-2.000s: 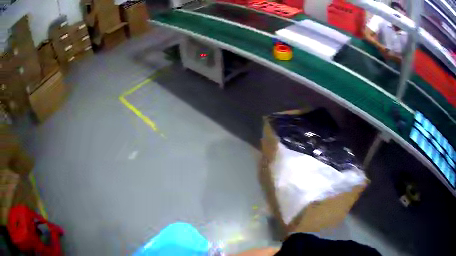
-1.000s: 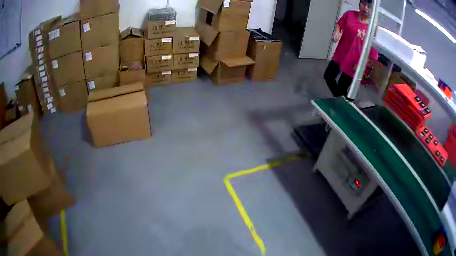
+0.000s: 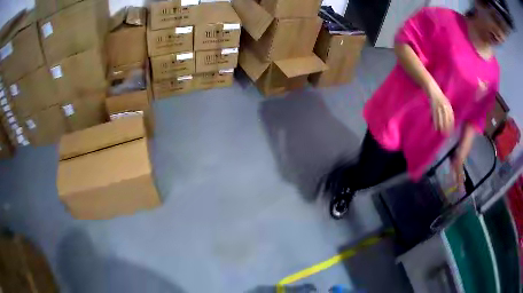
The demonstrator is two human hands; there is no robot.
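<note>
Neither of my hands can be made out. A small blue patch point(image 3: 339, 289) and a greyish shape point(image 3: 301, 288) are cut off by the bottom edge; I cannot tell what they are. A closed brown cardboard box point(image 3: 109, 177) stands on the grey floor at the left. A yellow floor line point(image 3: 327, 264) runs at the bottom, right of centre.
A person in a pink top point(image 3: 438, 86) stands at the right beside a dark low platform point(image 3: 413, 209). The green conveyor's end point(image 3: 467, 252) is at lower right. Stacked cartons point(image 3: 192, 48) and an open box point(image 3: 287, 68) line the back.
The view has swung from the bench to the floor and come closer to the cartons. The person in pink appears nearer and larger. The blue item and dark sleeve seen earliest no longer show clearly.
</note>
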